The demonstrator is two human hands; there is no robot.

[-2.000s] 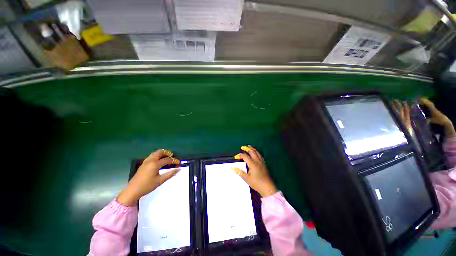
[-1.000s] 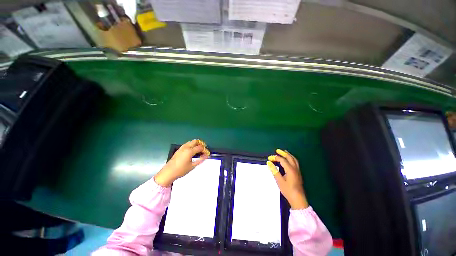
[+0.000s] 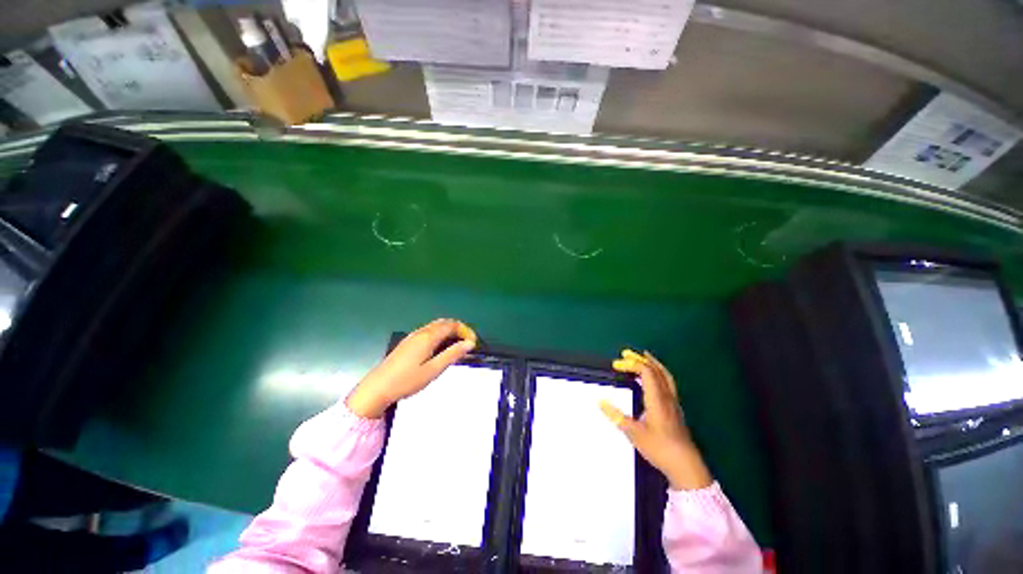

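Two tablets with lit white screens lie side by side in a black tray [image 3: 514,448] on the green bench. My left hand [image 3: 415,364], with yellow finger cots, rests at the top edge of the left tablet [image 3: 438,471]. My right hand [image 3: 656,420], also with yellow cots, is at the upper right of the right tablet [image 3: 578,471], its thumb over the white screen. Both hands are partly curled with fingers apart; neither visibly grips anything. Pink sleeves cover both wrists. The lower edge of the tray is cut off by the picture.
A tray stack [image 3: 819,348] with dark, reflecting tablets stands at the right. Another tray stack [image 3: 135,269] stands at the left. Behind the green bench [image 3: 494,213] is a grey partition with paper sheets [image 3: 516,99] and a brown pen box [image 3: 288,90]. Someone's dark-clothed legs show lower left.
The view has shifted right since two seconds ago, bringing the left stack in. The other person's hands at the right are out of view. My right thumb has come lower over the right screen.
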